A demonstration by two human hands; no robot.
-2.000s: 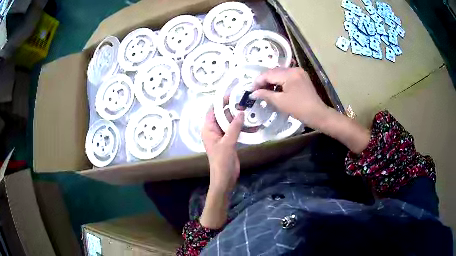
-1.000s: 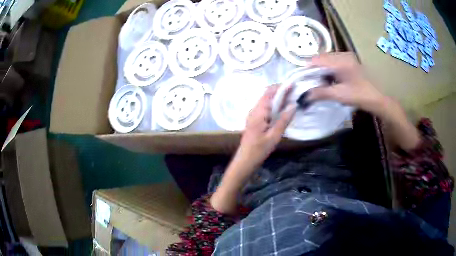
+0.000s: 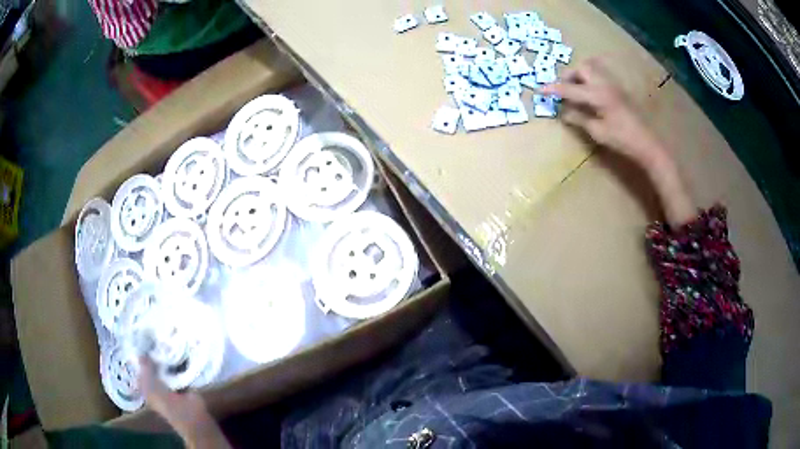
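Observation:
White round mounting bases (image 3: 247, 222) lie in rows in the open carton (image 3: 439, 289). My left hand (image 3: 175, 405) is at the carton's front left, its fingertips on a blurred white base (image 3: 180, 338) that overlaps the bases under it; most of its fingers are hidden. My right hand (image 3: 605, 110) reaches over the table, thumb and index finger at the right edge of the loose pile of small pale-blue square plates (image 3: 496, 74). Whether a plate is between those fingertips is unclear. No dark piece can be made out in either hand.
The cardboard-covered table (image 3: 614, 263) borders the carton on the right, with tape patches near its edge. Another base (image 3: 712, 66) lies on the dark green conveyor at the upper right. A person's striped sleeve (image 3: 125, 19) shows at the upper left. A yellow crate (image 3: 10, 200) is at the left edge.
The view has swung right. My hands have parted: the left moved to the carton's front left, the right to the plate pile. A base now lies in the carton's near right corner.

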